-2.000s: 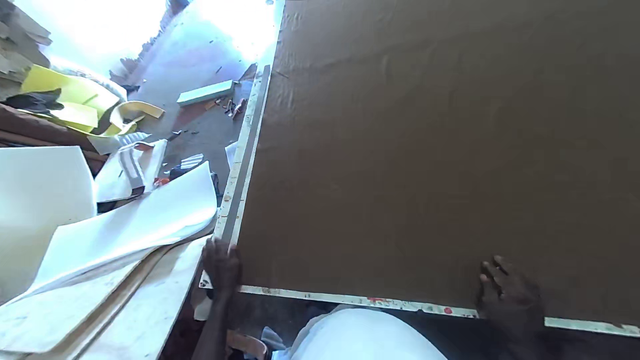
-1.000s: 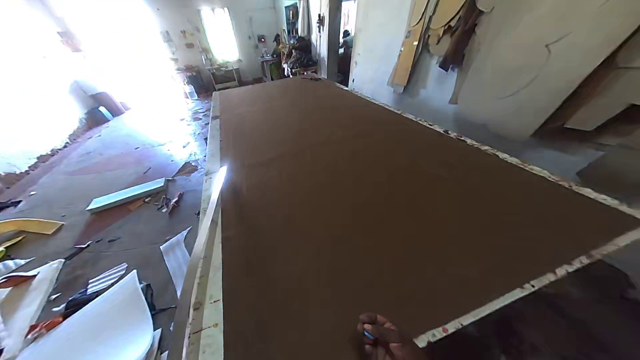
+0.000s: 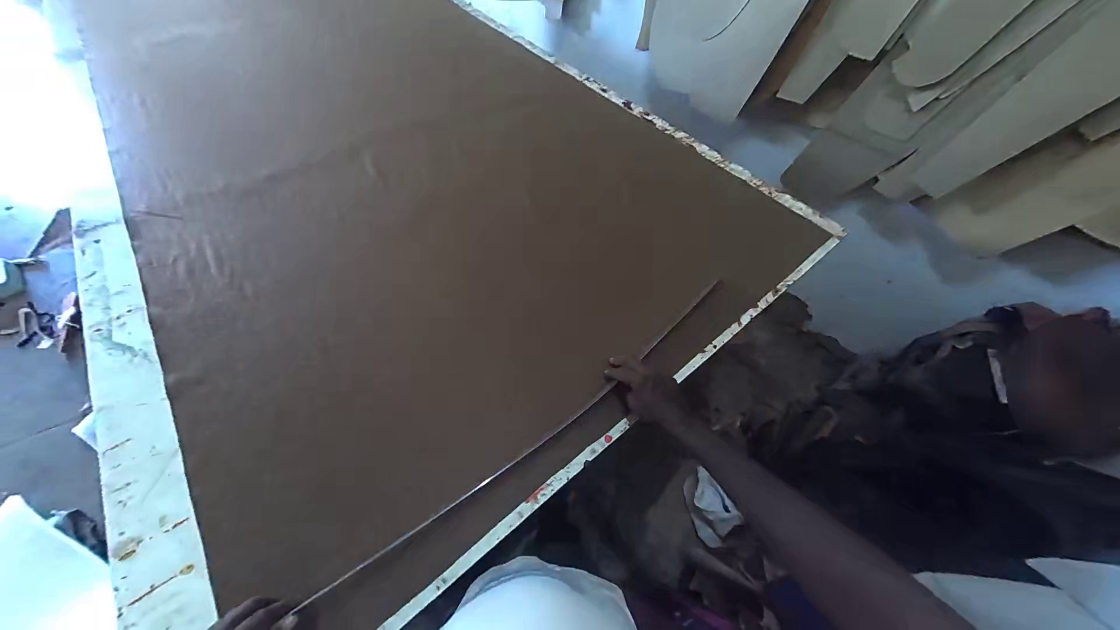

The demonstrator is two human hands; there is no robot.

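Brown sheet material (image 3: 420, 227), perhaps fabric or leather, covers a large table with a stained white edge (image 3: 149, 490). A long thin straightedge (image 3: 490, 479) lies on the sheet near the table's near edge, roughly parallel to it. My right hand (image 3: 643, 387) presses on the straightedge right of the middle, fingers spread. At the bottom left, my left hand (image 3: 255, 615) is at the other end of the straightedge, partly cut off by the frame, so its grip is unclear.
Large cut panels (image 3: 962, 114) lean at the upper right. Dark cloth or scraps (image 3: 892, 420) are heaped beyond the near edge on the right. White sheets (image 3: 48, 569) lie at the lower left, and small scraps (image 3: 52, 324) lie on the floor at left.
The straightedge now lies across the sheet by the near edge; one second ago a strip lay along the table's left edge. Both hands are now at it. The view has swung down and right.
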